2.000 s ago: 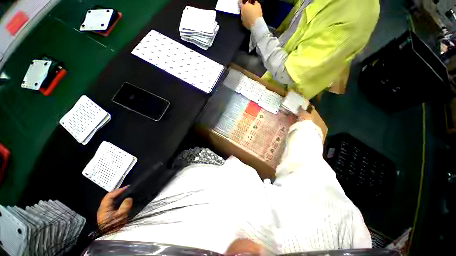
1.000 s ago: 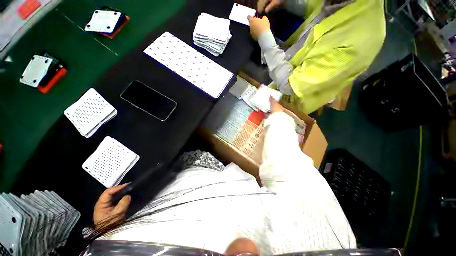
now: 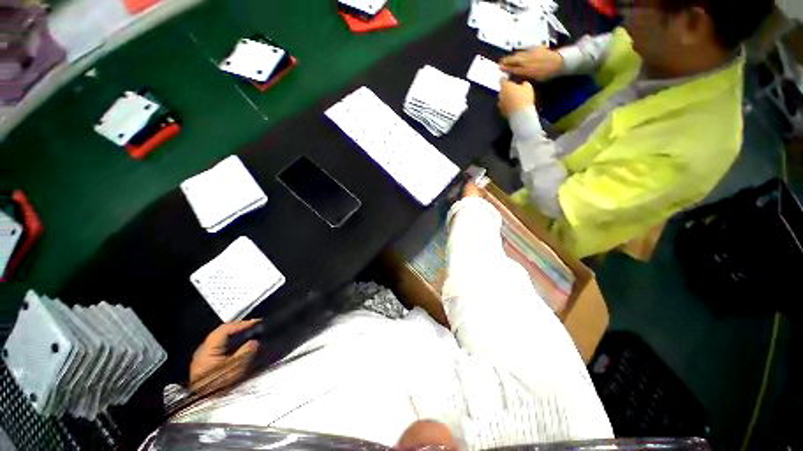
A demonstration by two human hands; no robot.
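My left hand (image 3: 224, 357) is at the table's near edge, fingers curled on a small dark piece (image 3: 250, 334), mostly hidden. A white perforated plate pile (image 3: 238, 278) lies just beyond it, with another pile (image 3: 224, 193) farther back. My right hand (image 3: 473, 188) is small and partly hidden at the far left corner of the open carton (image 3: 587, 325). A small pale piece (image 3: 476, 173) shows at its fingertips; its grip is unclear. My right sleeve covers part of the carton's packed rows (image 3: 539, 262).
A tall fanned plate stack (image 3: 97, 357) stands at lower left. A black phone (image 3: 319, 191), long dotted sheet (image 3: 392, 144) and plate pile (image 3: 436, 99) lie on the black table. A person in a yellow vest (image 3: 656, 145) works beyond the carton. Black crates (image 3: 748, 247) stand at right.
My right hand has moved left along the carton's far side to its corner. White plates it handled there are mostly out of sight. The view has shifted; my left hand stays at the table edge.
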